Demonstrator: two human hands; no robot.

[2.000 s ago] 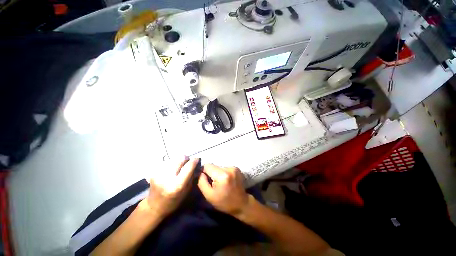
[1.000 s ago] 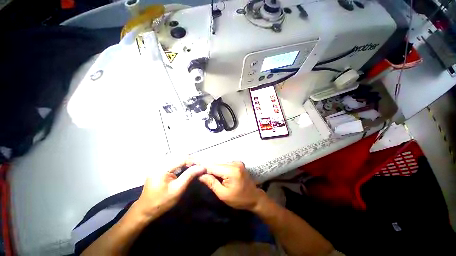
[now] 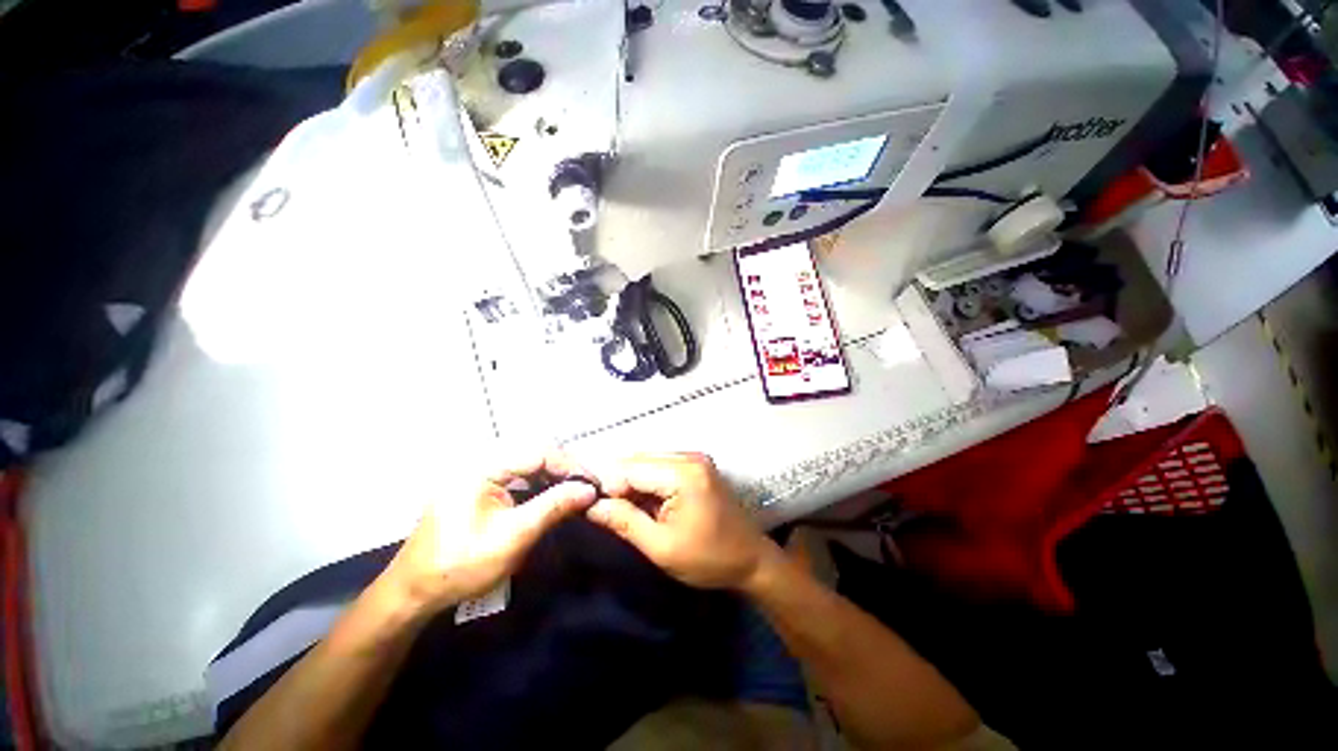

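Note:
A dark garment piece (image 3: 587, 646) lies over the table's front edge and the lap, with a pale stripe (image 3: 279, 646) at the left. A small white label (image 3: 483, 602) shows on it beside my left wrist. My left hand (image 3: 492, 531) pinches the dark edge between thumb and fingers. My right hand (image 3: 678, 517) pinches the same edge close beside it, the thumbs nearly touching. The pinched edge is mostly hidden by the fingers. Both hands are in front of the needle area, away from the presser foot (image 3: 575, 294).
The white sewing machine (image 3: 660, 88) stands behind. Black-handled scissors (image 3: 650, 330) and a lit smartphone (image 3: 794, 323) lie on its bed. A small parts box (image 3: 1159, 294) is at the right. A red basket (image 3: 1174, 477) holds dark cloth. Dark cloth (image 3: 132, 220) lies at the left; a bright white oval (image 3: 279, 264) hangs over the table.
Both hands have stayed pinching the edge, with small shifts of the fingers. The white label has come into view beside my left wrist. The camera view has shifted slightly.

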